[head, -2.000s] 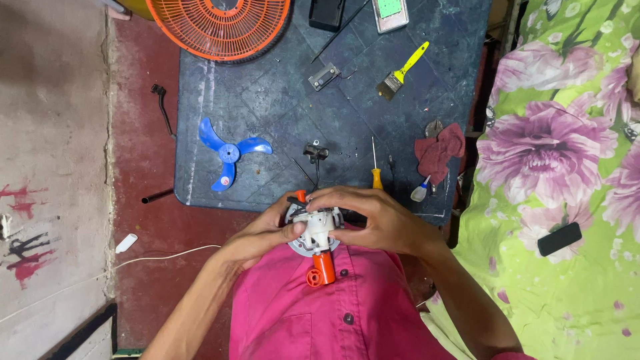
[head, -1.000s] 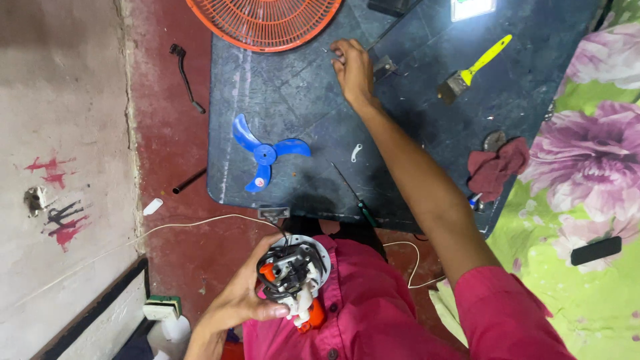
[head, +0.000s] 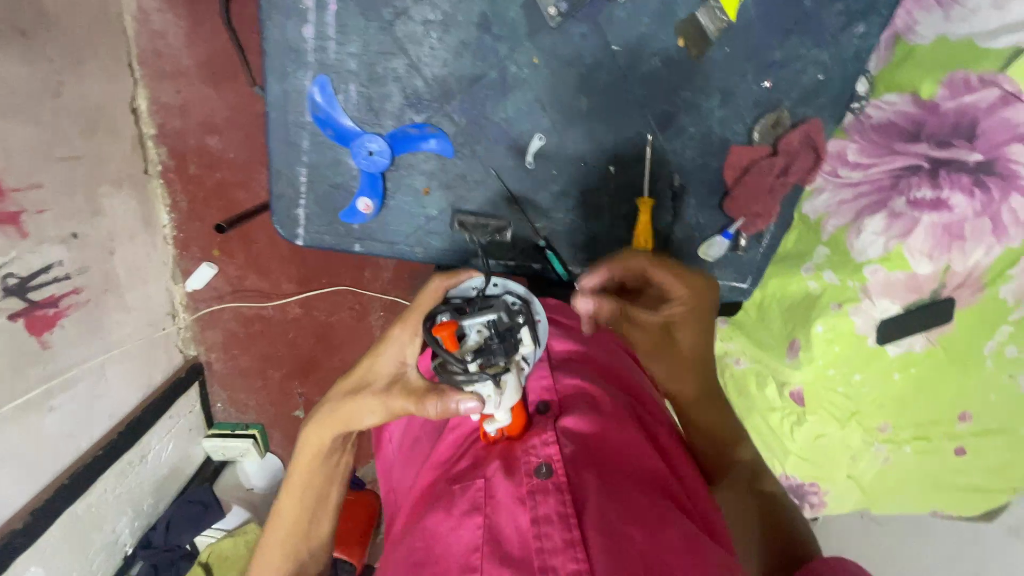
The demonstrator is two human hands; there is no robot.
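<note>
My left hand point(head: 400, 384) grips a fan motor assembly point(head: 488, 336) with a round metal plate, black wires, white plastic parts and orange pieces, close to my shirt. To its right, my right hand point(head: 640, 312) is raised with thumb and fingertips together; a tiny shiny thing may be between them, too small to name. A green-handled screwdriver point(head: 552, 258) lies at the table's near edge, between the hands. Beyond my right hand is a yellow-handled screwdriver point(head: 643, 224). A small white plastic link point(head: 534, 150) rests farther in on the table.
Blue fan blades point(head: 370, 152) lie on the left of the dark table point(head: 496, 72). A red cloth point(head: 772, 172) and a small white-and-blue bottle point(head: 719, 242) are at the right. A brush point(head: 704, 28) lies at the back. A white cord point(head: 280, 302) crosses on the left.
My right hand has come back from the far part of the table to beside the motor assembly. My left hand still holds the assembly. The view has shifted closer to the table's near edge.
</note>
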